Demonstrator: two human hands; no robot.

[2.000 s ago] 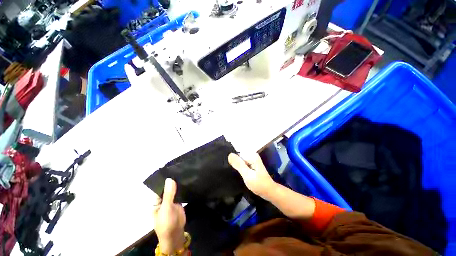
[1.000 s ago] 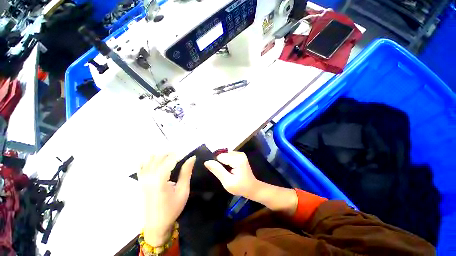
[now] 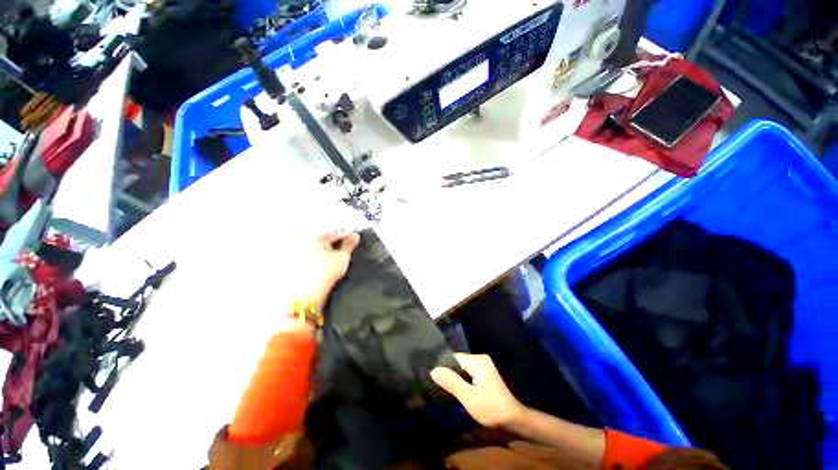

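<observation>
A camouflage panel (image 3: 386, 312) lies over the table's front edge, its far corner just in front of the needle area (image 3: 368, 204) of the white sewing machine (image 3: 322, 83). My left hand (image 3: 333, 266) grips the panel's far left edge close to the presser foot. My right hand (image 3: 480, 390) holds its near right corner, thumb on top. Dark cloth hangs below the panel toward the lap. Whether the panel's corner is under the foot cannot be told.
Thread snips (image 3: 476, 176) lie right of the needle. A phone (image 3: 675, 110) rests on dark red cloth (image 3: 691, 158). A blue bin (image 3: 588, 248) with dark pieces (image 3: 698, 303) stands at right, another (image 3: 188, 138) behind the machine. Black webbing pieces (image 3: 115, 349) lie at left.
The panel now shows its camouflage side and reaches toward the needle. My left hand has moved forward to the machine; my right hand has moved down and right, nearer the lap.
</observation>
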